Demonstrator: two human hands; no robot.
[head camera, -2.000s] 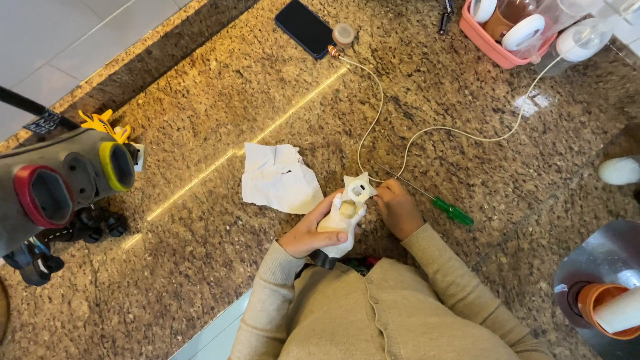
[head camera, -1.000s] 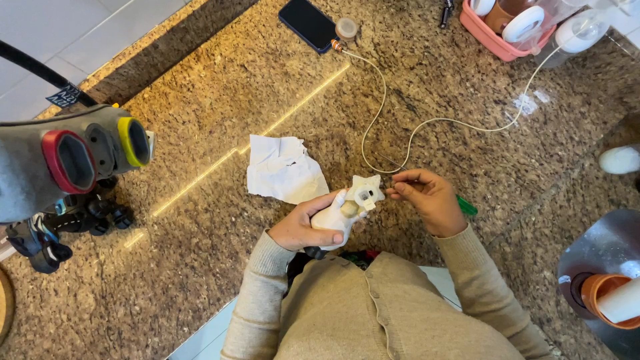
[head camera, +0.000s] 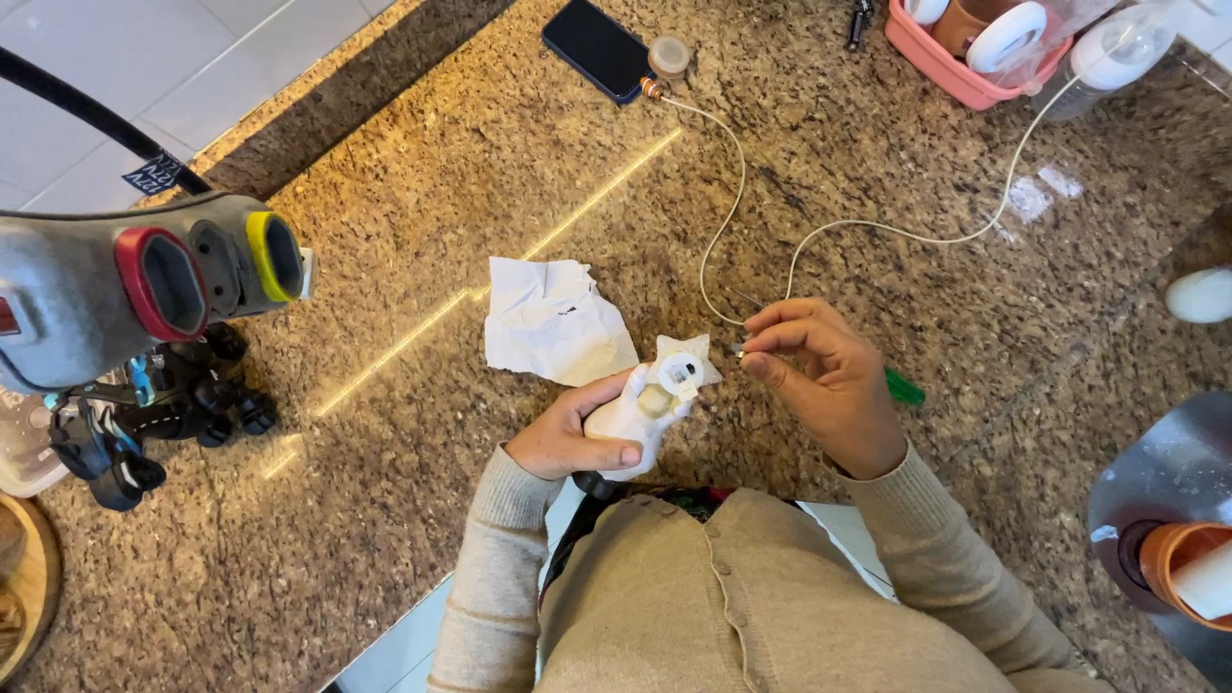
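Note:
My left hand (head camera: 577, 433) grips a small white figure (head camera: 630, 423) with a star-shaped top and a round white part holding a dark slot. Just to the right, my right hand (head camera: 818, 371) pinches a tiny piece with a metallic glint (head camera: 739, 349) between thumb and fingers; what it is cannot be made out. Beside those fingers runs a thin white cable (head camera: 739, 207). A crumpled white paper (head camera: 553, 322) lies behind the figure. The green handle of a screwdriver (head camera: 905, 387) shows past my right hand, its shaft mostly hidden.
A phone (head camera: 597, 48) and a small round lidded container (head camera: 669, 58) lie at the back. A pink basket (head camera: 948, 72) with bottle parts stands back right, beside a baby bottle (head camera: 1121, 48). Roller skates (head camera: 159, 404) and a grey device (head camera: 87, 279) occupy the left; an orange cup (head camera: 1160, 568) is at right.
My right hand has risen from beside the green-handled screwdriver and turned, its fingertips now raised near the figure. The figure stays in my left hand, its top tilted differently from two seconds ago.

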